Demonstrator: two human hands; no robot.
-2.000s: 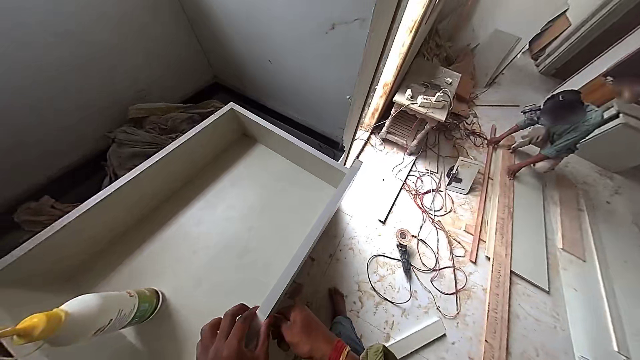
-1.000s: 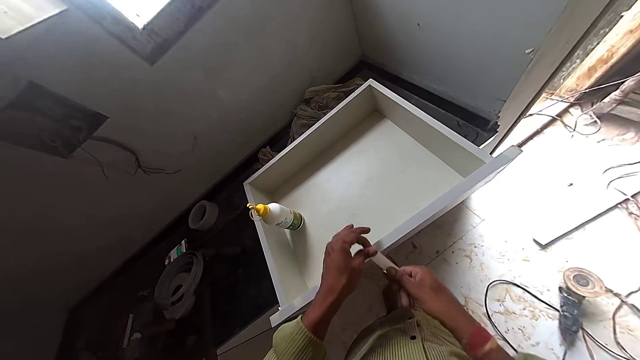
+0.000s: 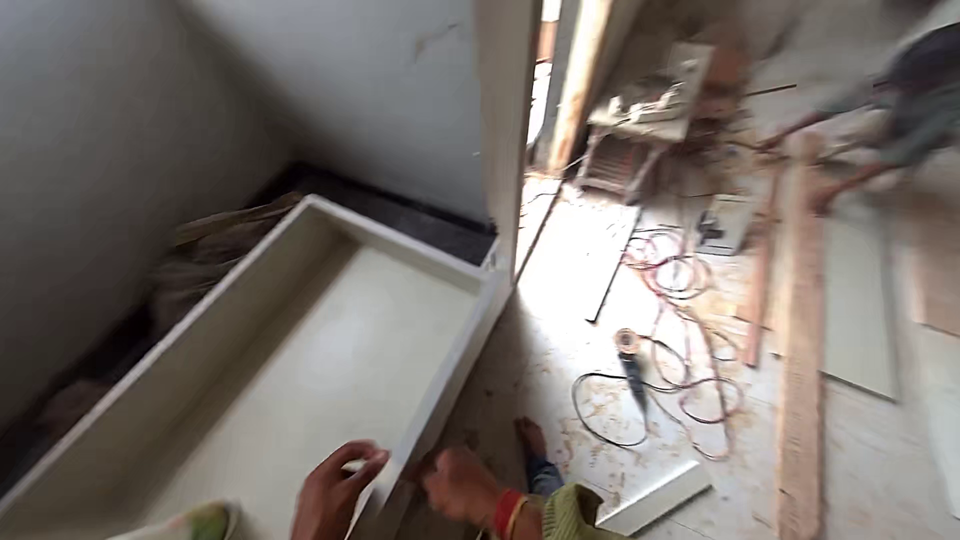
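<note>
A large shallow white box, like a drawer (image 3: pixel 330 337), spans the left of the view. My left hand (image 3: pixel 341 487) is at its near right rim, thumb and forefinger curled toward each other; whether something thin is between them is blurred. Just outside that rim is my right hand (image 3: pixel 461 484), fingers bent, a red and yellow band on its wrist; blur hides whether it holds anything. A white bottle with a green part (image 3: pixel 206 521) lies inside the box, cut off by the bottom edge.
An angle grinder (image 3: pixel 632 367) with looped cables lies on the dusty floor. Long wooden boards (image 3: pixel 801 375), a white panel (image 3: pixel 859 300) and a short white strip (image 3: pixel 656 499) lie at the right. Another person (image 3: pixel 915 112) bends over the boards. Crumpled cloth (image 3: pixel 202 262) lies beside the wall.
The view has swung right since one second ago, bringing the other person and boards back in. My hands, close together at a small pale piece then, are now apart on either side of the rim.
</note>
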